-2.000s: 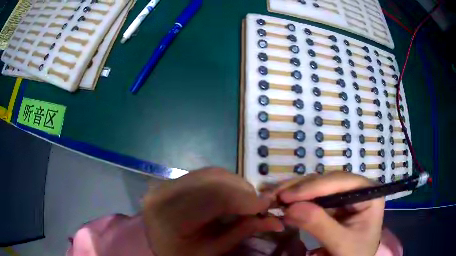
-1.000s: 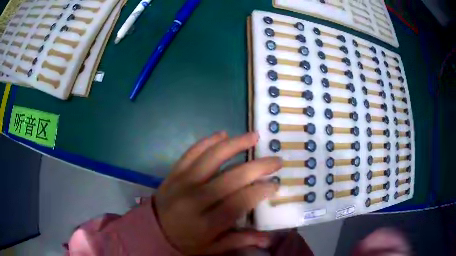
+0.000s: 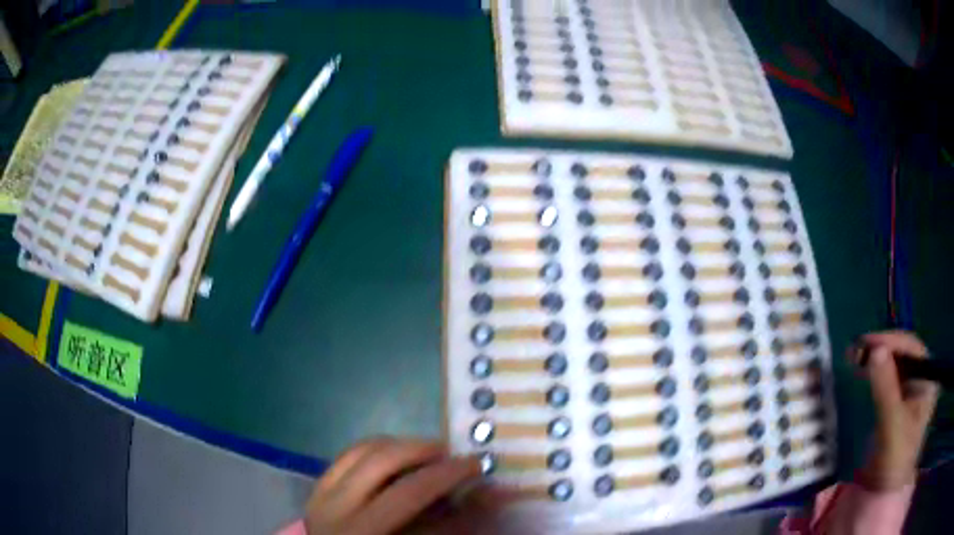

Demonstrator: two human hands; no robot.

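Observation:
The white foam parts tray (image 3: 640, 512) lies in front of me with four columns of flex-linked speaker units, dark or shiny discs at the ends of tan strips. My left hand (image 3: 403, 483) is at the tray's near left corner, its fingertips over the left end of the lowest units; whether they grip one is hidden. My right hand (image 3: 902, 387) is off the tray's right side and holds the black test probe pen (image 3: 926, 368), cut off by the picture's edge.
A rear tray (image 3: 649, 123) lies beyond the parts tray. Stacked trays (image 3: 157, 298) lie at the left, with a white pen (image 3: 280, 144) and a blue pen (image 3: 311, 232) beside them. A green area label (image 3: 99, 361) is near the table edge. A thin red lead (image 3: 893, 240) runs at the right.
The view has shifted, showing more of the far table. My left hand stays at the tray's near left corner, now lower on it. My right hand has come back into clear view with the probe pen.

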